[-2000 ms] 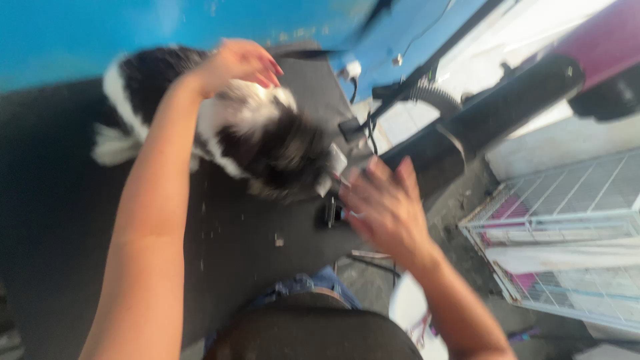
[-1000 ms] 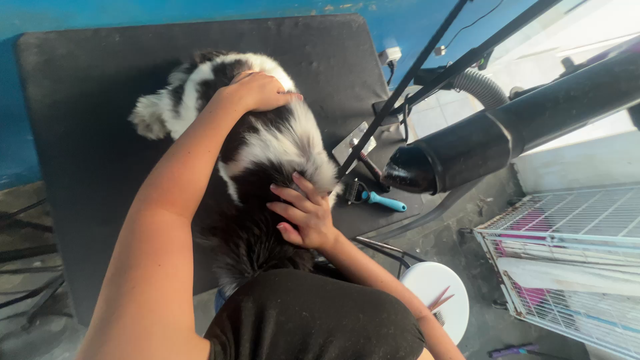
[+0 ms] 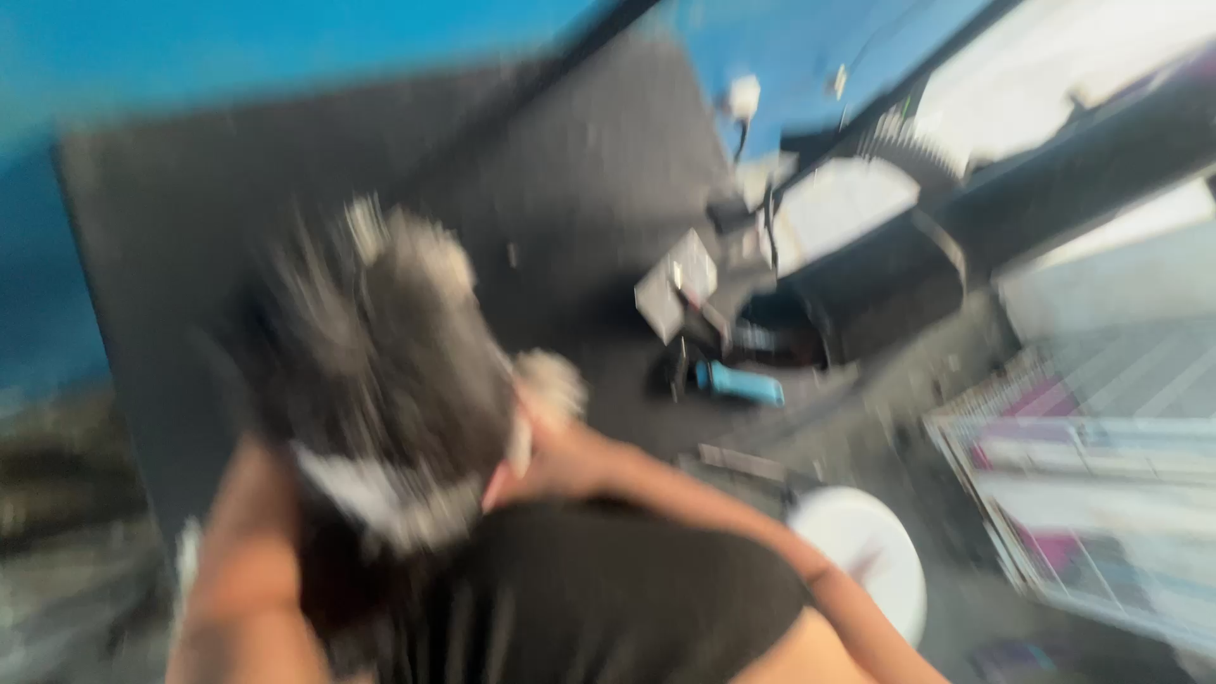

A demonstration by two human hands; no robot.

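Observation:
A black, grey and white long-haired dog [image 3: 380,361], blurred by motion, is close against my torso at the near edge of a black-topped table [image 3: 560,171]. My right hand [image 3: 546,456] is at the dog's right side, against its fur by a pale paw or tuft; its fingers are partly hidden. My left forearm reaches up to the dog's left side, where the fur hides the left hand. Right of the dog, on the tabletop, lie a grooming tool with a blue handle [image 3: 746,383] and a slicker brush with a pale rectangular head [image 3: 676,285].
A thick black dryer nozzle [image 3: 855,304] reaches in from the right over the table's edge. Below it stands a round white stool or lid [image 3: 864,560] with scissors on it. A white wire cage [image 3: 1073,437] is at the right. A dark bar crosses above the table.
The dog has turned and is now against my torso. My left hand has left its back and gone to its left side; my right hand has moved to its right side. The view has shifted.

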